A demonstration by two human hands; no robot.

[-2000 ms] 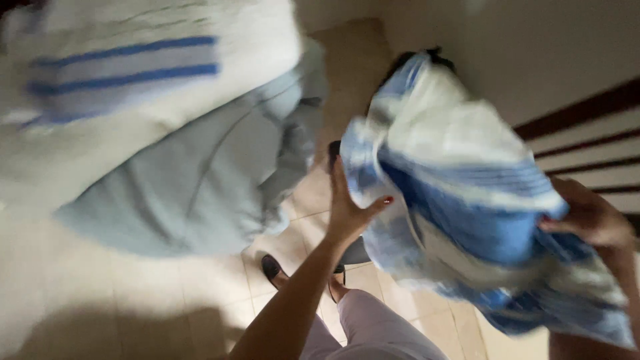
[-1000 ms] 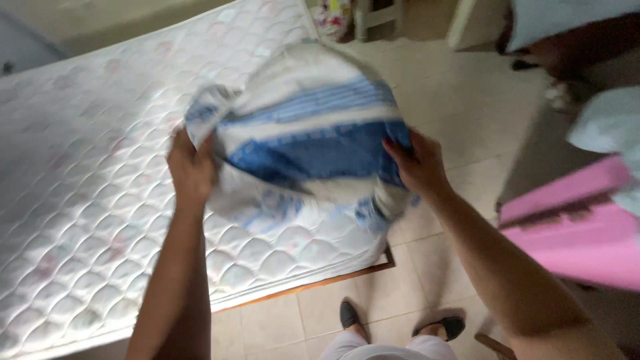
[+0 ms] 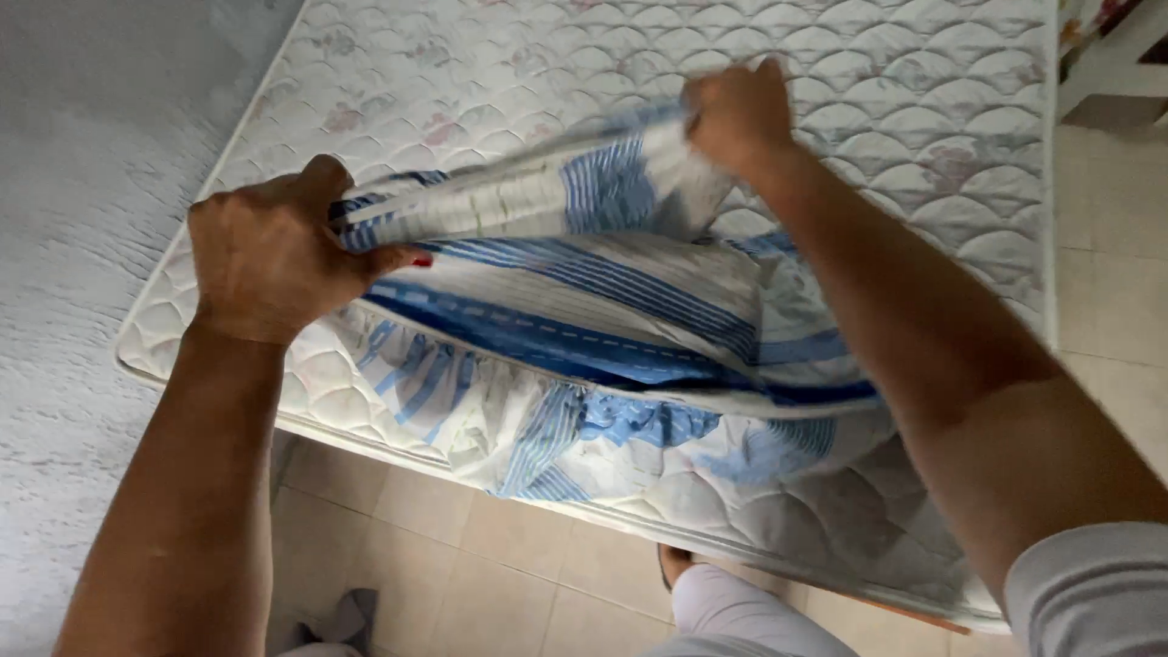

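A blue and white patterned fitted sheet with a gathered elastic edge hangs between my hands over a quilted mattress. At the left, my left hand grips the sheet, its thumb lying along the fabric. My right hand, slightly blurred, is closed on another part of the sheet, higher up and further right. The gathered edge droops near the mattress's front border. Much of the sheet is bunched in folds, and the fingertips of my right hand are hidden.
A rough grey wall runs along the mattress's left side. Tiled floor shows in front and to the right. White furniture stands at the upper right. A grey cloth-like item lies on the floor at the lower left.
The view has shifted strongly, from a pile of bedding to the mattress beside the wall. The sheet, more bundled one second ago, is spread wider between my hands and shows its elastic edge.
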